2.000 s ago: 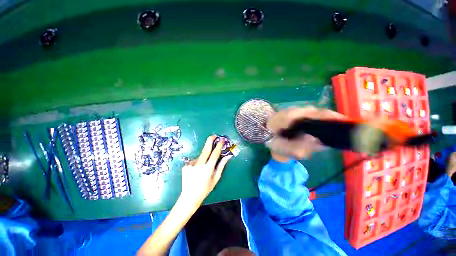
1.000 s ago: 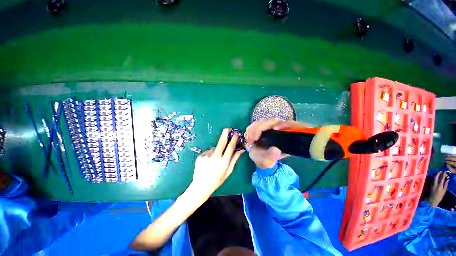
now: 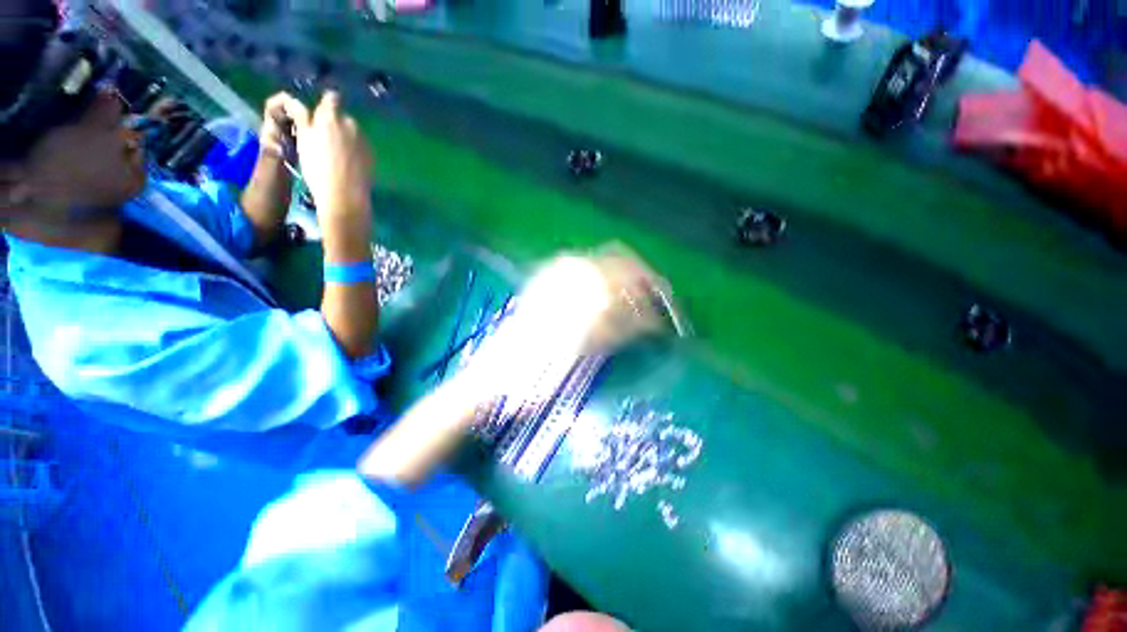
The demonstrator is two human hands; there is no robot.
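My left hand [image 3: 606,300] is blurred and reaches over the bench's far side by the belt. A dark bit and a thin pale curved line show at its fingers; I cannot tell if it holds them. Its forearm crosses above the blue-edged panel strips [image 3: 552,424] and hides part of them. A loose heap of silver-white parts [image 3: 637,454] lies to the right of the strips. The round grey speckled screw dish [image 3: 890,569] is at the lower right. My right hand and the screwdriver are not in view.
A coworker in a blue smock [image 3: 161,333] sits at the left with both hands raised. Black round units [image 3: 760,226] stand spaced along the green belt [image 3: 816,296]. Across it are a black object [image 3: 912,82], a white reel [image 3: 845,19] and a red item [image 3: 1051,130].
The view has swung left. My left hand has left the front of the bench and now reaches toward the belt. My right hand, the screwdriver and the compartment tray have gone out of view.
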